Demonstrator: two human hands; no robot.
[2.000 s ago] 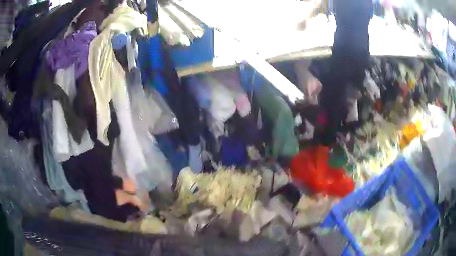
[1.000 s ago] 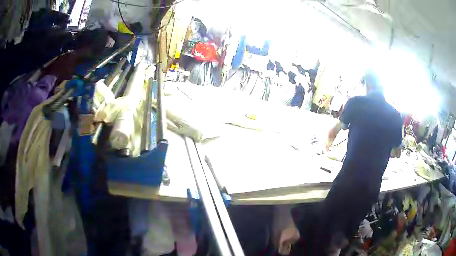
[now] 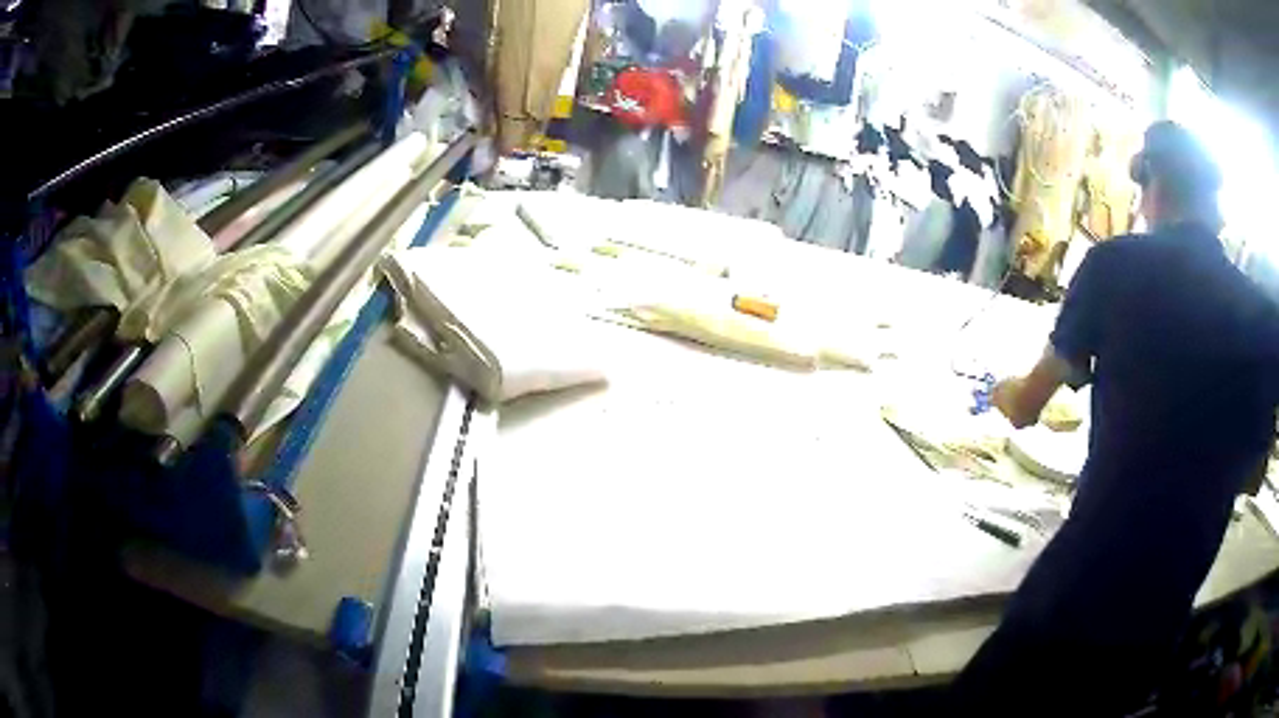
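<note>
Neither of my hands shows in the head view. Nearest in front of me is a large pale cutting table [image 3: 842, 656], its top covered by white cloth [image 3: 729, 491] under strong glare. A metal rail [image 3: 425, 589] with a dark slotted line crosses the table's left part. Left of it a blue frame [image 3: 330, 386] holds metal rollers and cream cloth rolls [image 3: 197, 358]. A folded pale cloth [image 3: 477, 330] lies by the rail's far end. An orange object [image 3: 755, 306] lies farther back on the table.
A person in dark clothes [image 3: 1164, 379] stands at the table's right side, hands over the table near a small blue object [image 3: 982, 394]. A dark tool [image 3: 993, 527] lies near the table edge. Hanging garments and a red item [image 3: 648, 98] are along the back.
The view has lifted from hanging cloths and floor scraps to the tabletop, then come closer to the table. The blue frame and rollers show larger, and the person now appears farther right.
</note>
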